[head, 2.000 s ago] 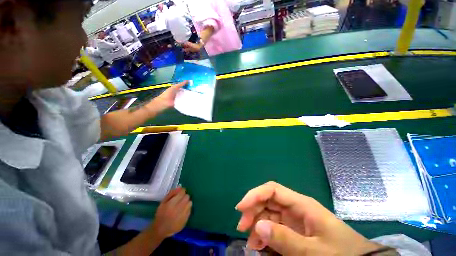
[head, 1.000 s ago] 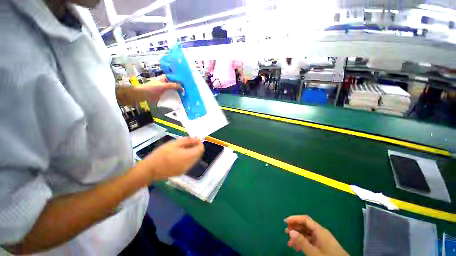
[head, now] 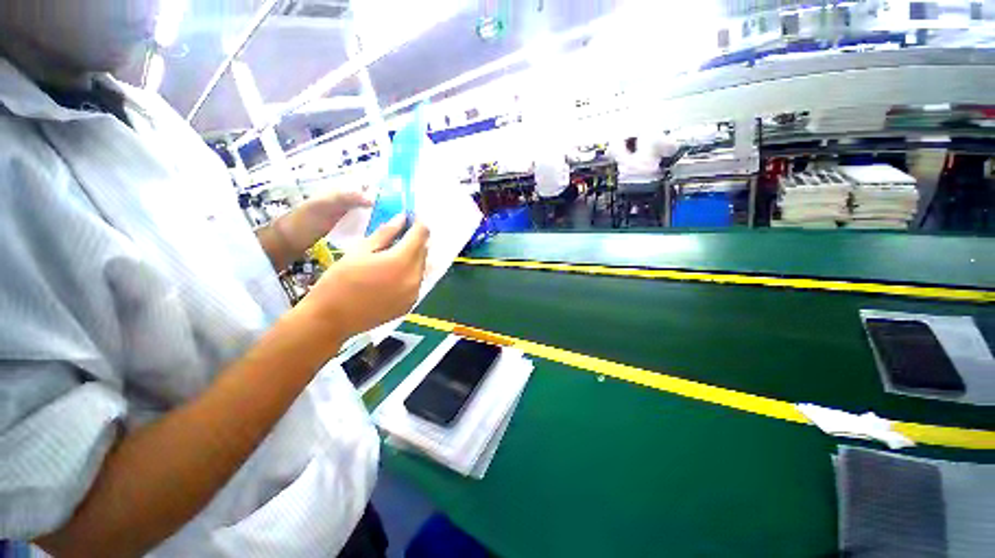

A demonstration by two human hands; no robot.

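Observation:
Neither of my hands is in the picture. Another person at the left holds a blue film sheet [head: 403,164] with a white backing sheet [head: 445,223] in both hands, above the bench. A black tablet [head: 454,380] lies on a pile of white sheets or bags [head: 493,417] near that person. A second dark tablet [head: 372,360] lies on a pale sheet just left of it, partly hidden by the person's arm and smock.
The green bench [head: 655,469] has yellow strips [head: 676,385]. White scrap [head: 856,424] lies on the near strip. At the right are a dark tablet on a pale sheet [head: 919,356] and a bubble wrap stack [head: 895,507], cut off below. White stacks [head: 878,202] stand behind.
The view has swung up and left. My one visible hand has left the picture at the bottom. The other person's second hand has risen from beside the tablet pile to the blue film.

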